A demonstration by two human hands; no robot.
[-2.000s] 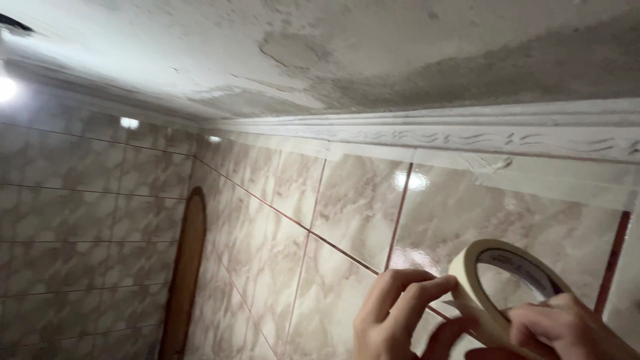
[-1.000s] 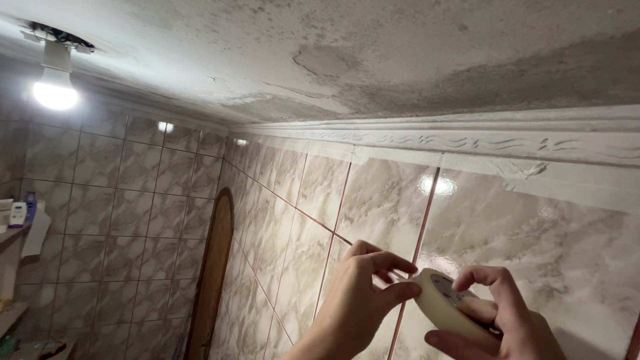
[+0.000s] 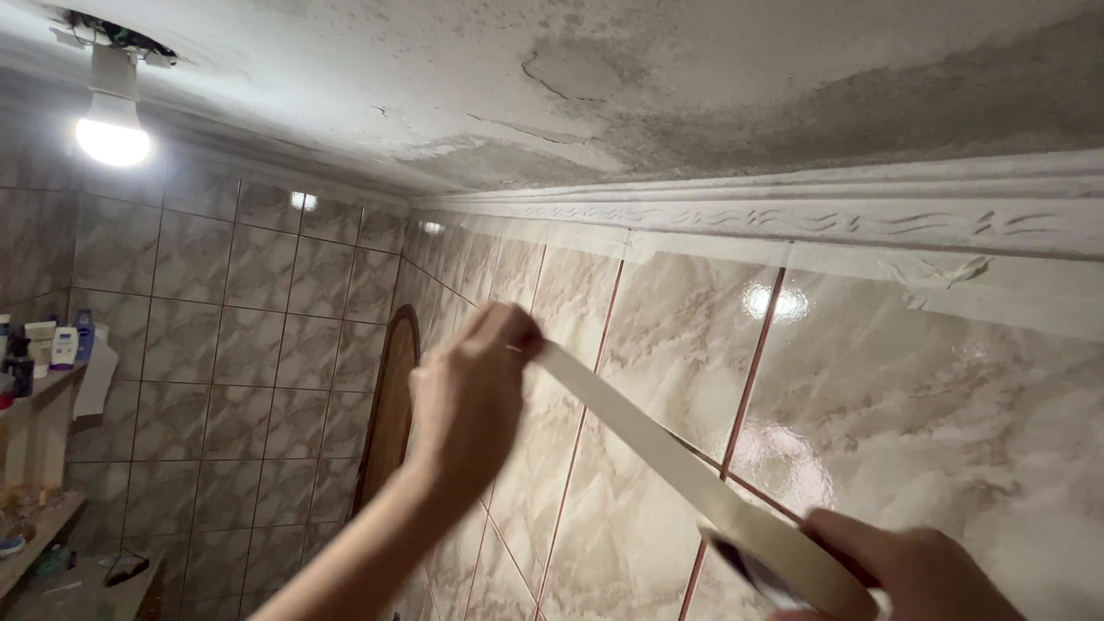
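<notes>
My left hand (image 3: 479,379), raised at the centre, pinches the free end of a strip of masking tape (image 3: 634,427). The strip runs taut down and to the right to the roll (image 3: 798,552), which my right hand (image 3: 906,561) holds at the lower right. Both hands are in front of the marbled wall tiles (image 3: 931,414). Above them, a band of tape (image 3: 716,252) lies along the top of the tiles under the white cornice (image 3: 776,216). It is wrinkled toward the right.
A lit bulb (image 3: 114,129) hangs from a hole in the stained, cracked ceiling (image 3: 431,78). Shelves (image 3: 43,379) with several bottles stand at the far left. A wooden arched frame (image 3: 388,414) is by the corner of the walls.
My left hand has moved up and away from the roll, and a length of tape is now drawn out between my hands. One second ago both hands were close together at the roll.
</notes>
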